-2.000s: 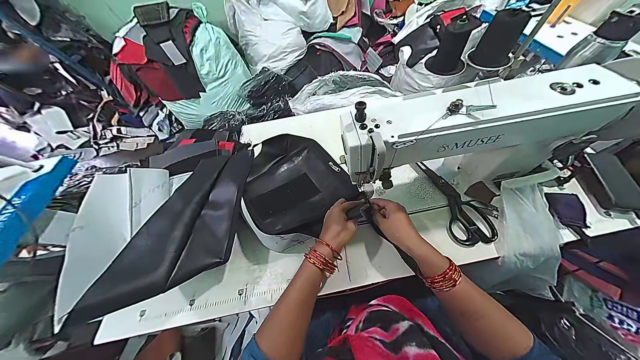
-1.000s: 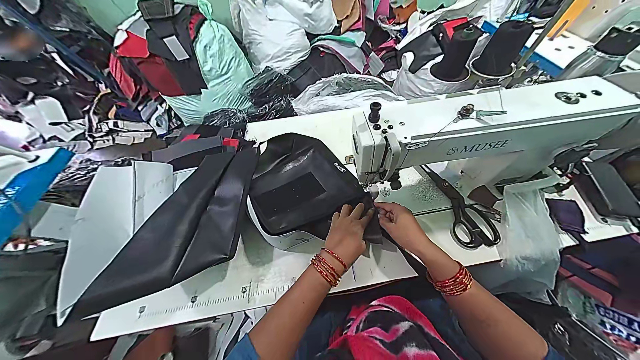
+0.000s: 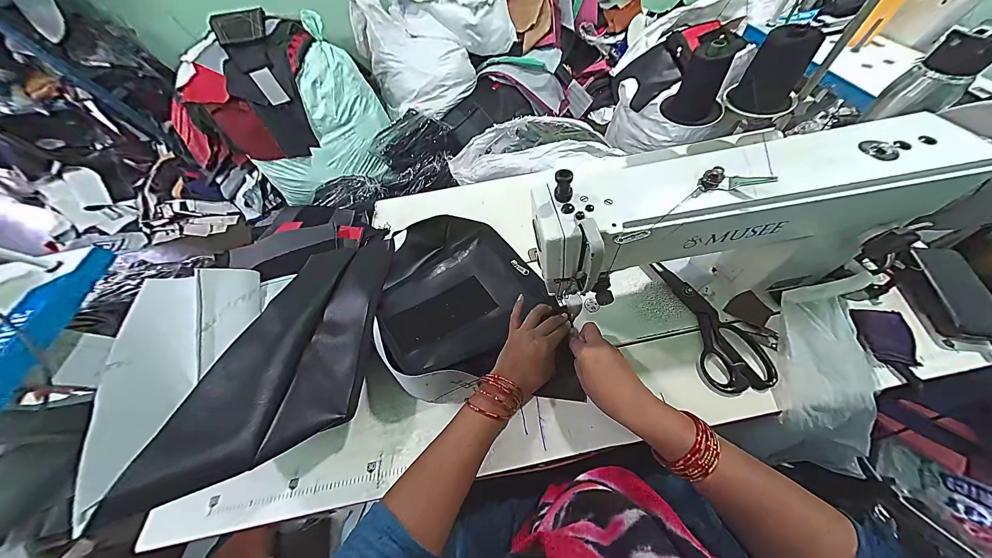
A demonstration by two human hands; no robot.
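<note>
A Musee sewing machine [image 3: 744,201] stands on a white table, its needle and presser foot [image 3: 577,298] just beyond my fingertips. My left hand [image 3: 531,345] lies with spread fingers on the edge of a black sheet-material piece [image 3: 442,302] that has a zipper pull and a pale underside. Close beside it, my right hand [image 3: 597,356] has its fingers curled at the material's edge near the presser foot; what they pinch is too small to tell. Black-handled scissors [image 3: 732,349] rest right of my right hand, under the machine arm.
Folded black sheet material [image 3: 256,372] and a white sheet [image 3: 155,341] cover the table's left side. Black thread cones [image 3: 709,74] stand behind the machine. A clear plastic bag [image 3: 825,372] hangs over the front edge at right. Filled sacks [image 3: 411,62] and fabric pieces are piled behind.
A dark strip that ran down between my hands at first no longer shows there. My left hand has flattened onto the black material, and my right hand has closed up near the presser foot.
</note>
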